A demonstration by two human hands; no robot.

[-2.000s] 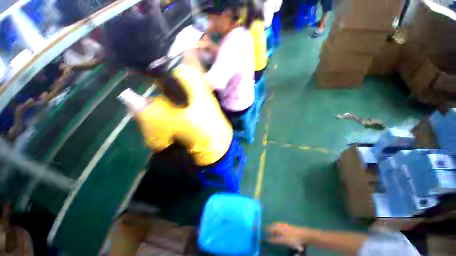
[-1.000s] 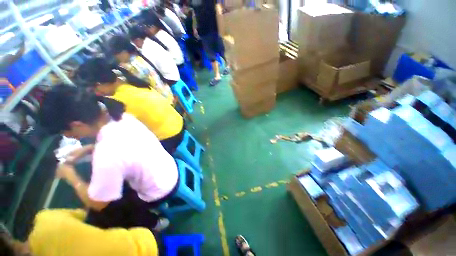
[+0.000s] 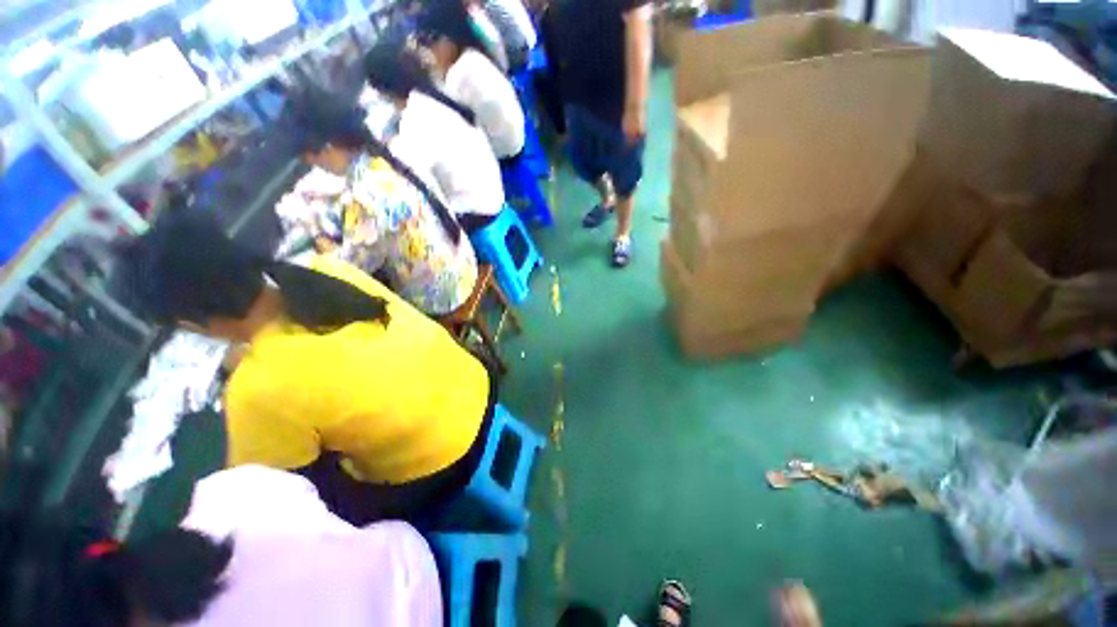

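My left hand is not in view. A small blurred skin-coloured shape, which looks like my right hand point(image 3: 796, 604), is cut off by the bottom edge; its fingers and any contents cannot be made out. My sandalled foot point(image 3: 671, 604) shows at the bottom. Tall brown cartons point(image 3: 784, 184) stand ahead on the green floor point(image 3: 625, 429), the upper one open at the top. Crumpled clear plastic point(image 3: 998, 508) and brown scraps point(image 3: 876, 486) lie on the floor at right.
Seated workers line the bench at left, one in yellow point(image 3: 355, 392) and one in pink point(image 3: 325, 551), on blue stools point(image 3: 508, 472). A person in dark clothes point(image 3: 600, 92) stands in the aisle ahead. An open carton point(image 3: 992, 294) sits at right.
The view has moved forward along the aisle. The cartons and standing person appear larger, and the carton of white and blue boxes has left the view. The skin-coloured shape has appeared at the bottom.
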